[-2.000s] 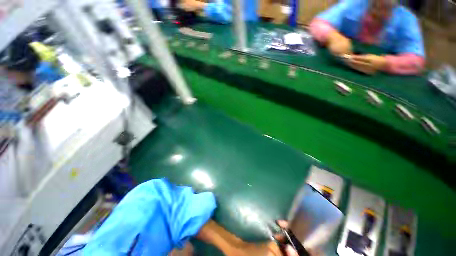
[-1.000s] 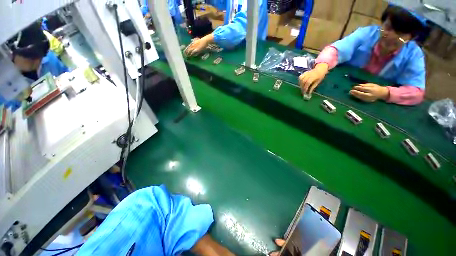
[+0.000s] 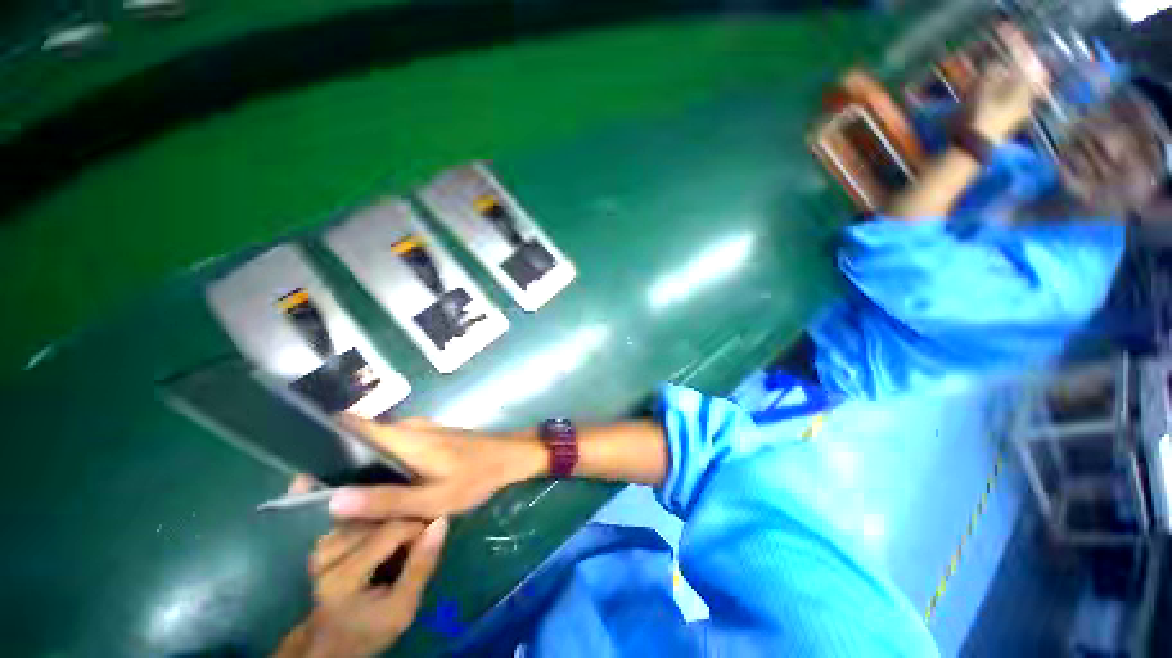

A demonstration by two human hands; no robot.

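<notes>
A display module (image 3: 276, 418) is held tilted, its dark face showing, at lower left. My right hand (image 3: 443, 469), with a dark red watch, is closed on the module's near end. A thin pale edge (image 3: 296, 501) sticks out below the module by its fingers. My left hand (image 3: 366, 585) is just below, fingers curled close to the right hand; a dark spot shows between its fingers, too blurred to tell whether it is a held thing. Three other modules (image 3: 296, 315), (image 3: 418, 283), (image 3: 501, 238) lie back up in a row, with black flex cables and orange-yellow patches.
The modules lie on the glossy green bench (image 3: 103, 514), beside the brighter green belt (image 3: 321, 116). At upper right, a neighbour in a blue smock (image 3: 977, 289) reaches toward orange-brown frames (image 3: 868, 142). Small pale parts (image 3: 77, 39) are on the belt's far side.
The view has swung right and rotated; the white machine and far workers are gone. Both hands now show, and the held module has a dark face instead of a bright reflection.
</notes>
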